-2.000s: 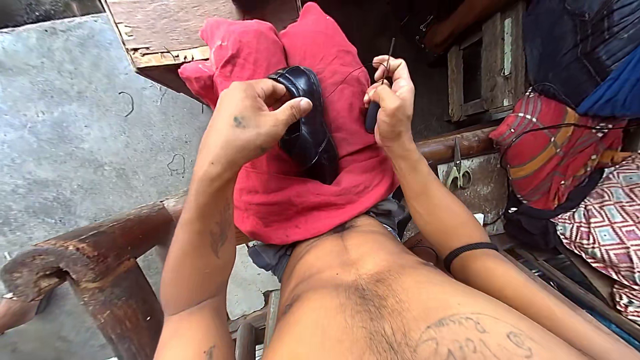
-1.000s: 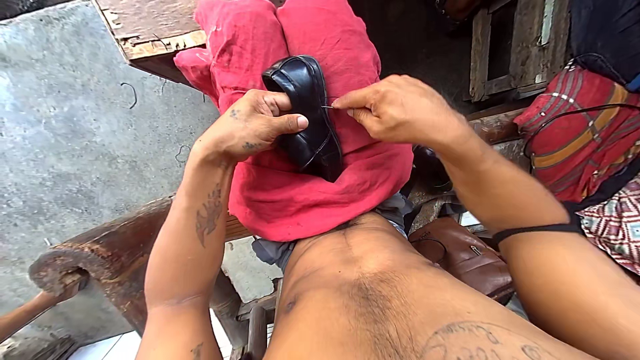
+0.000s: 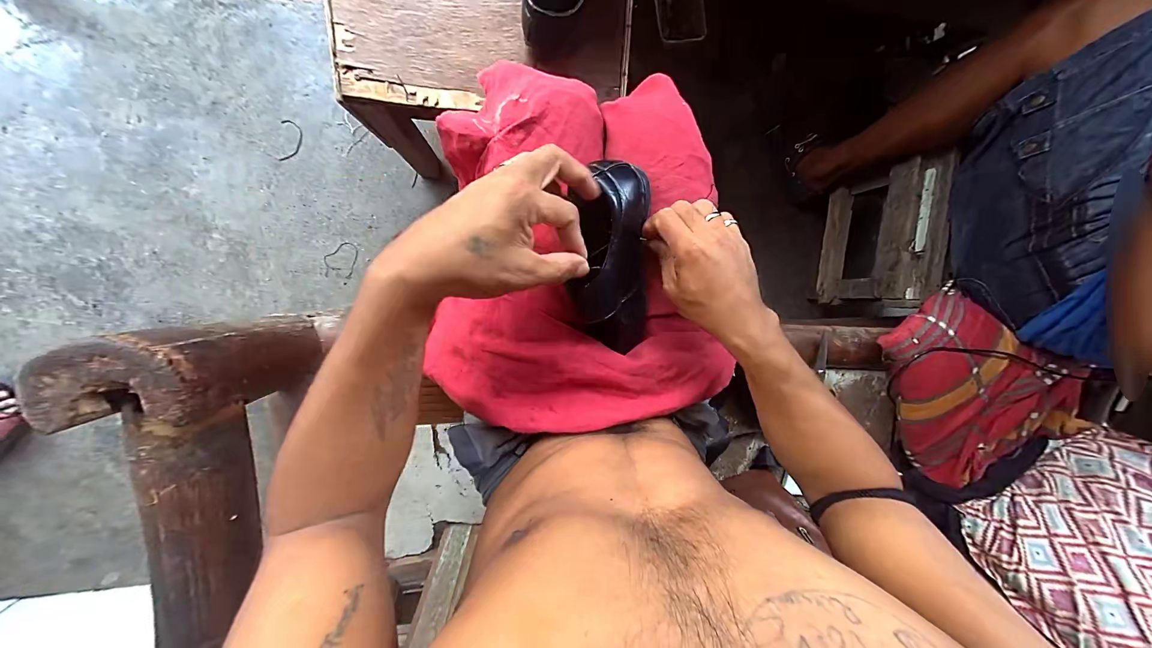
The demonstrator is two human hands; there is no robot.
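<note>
A black leather shoe point(image 3: 621, 270) lies on the red cloth point(image 3: 540, 378) spread over my lap, its opening toward my left side. My left hand point(image 3: 517, 225) is at that opening, thumb and fingers curled apart at its edge; whether it pinches thread or leather there I cannot tell. On the other side, my right hand point(image 3: 706, 261) is closed with its fingertips against the shoe's outer side. A small thin tip shows at those fingertips, but most of what they hold is hidden.
A wooden box or bench point(image 3: 423, 45) stands ahead, with another dark shoe point(image 3: 552, 27) on it. Wooden rails point(image 3: 243, 360) flank me. At the right are a person's bare leg point(image 3: 936, 99), a wooden frame point(image 3: 900, 225) and patterned cloths point(image 3: 1071, 522).
Two seconds ago my right hand held a dark-handled tool with a thin shaft, away from the shoe; now it is at the shoe's side. My left hand has changed from gripping the shoe to curled fingers at its opening.
</note>
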